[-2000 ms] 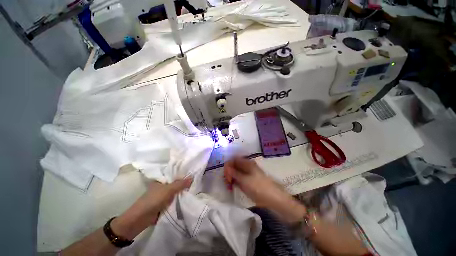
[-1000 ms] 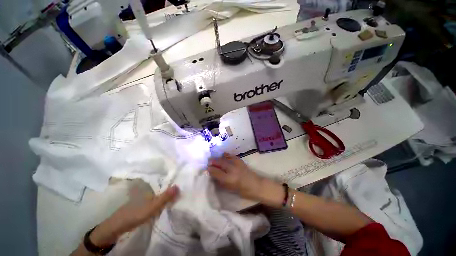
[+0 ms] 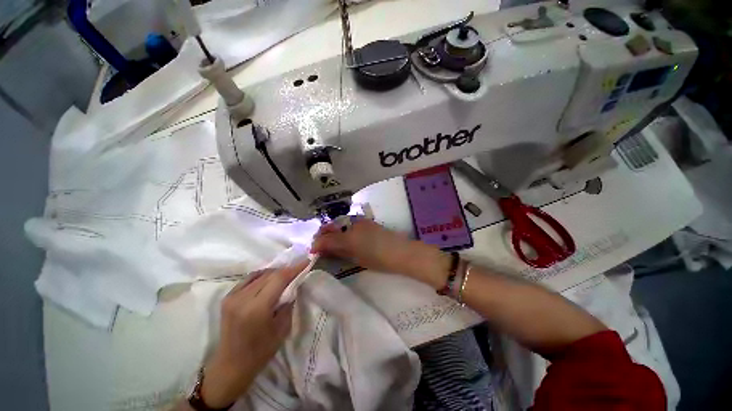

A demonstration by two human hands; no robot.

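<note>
The white garment [image 3: 128,217] with dark double stitch lines lies left of the needle and runs under both hands towards the lap. My left hand [image 3: 261,313] holds a folded white edge [image 3: 298,281] between thumb and fingers. My right hand [image 3: 353,243] is at the presser foot [image 3: 335,210], its fingertips pinching the upper end of the same edge. The needle and the cloth beneath it are mostly hidden by my right fingers and the bright light.
The white sewing machine [image 3: 433,120] spans the back of the table. A phone [image 3: 437,207] with a pink-purple screen and red-handled shears [image 3: 538,233] lie right of the needle. A small brown tab [image 3: 473,209] lies between them. More white cloth [image 3: 594,305] hangs at the lower right.
My left hand has moved up and right to the edge. My right hand has moved in to the presser foot. The view has come closer to the machine.
</note>
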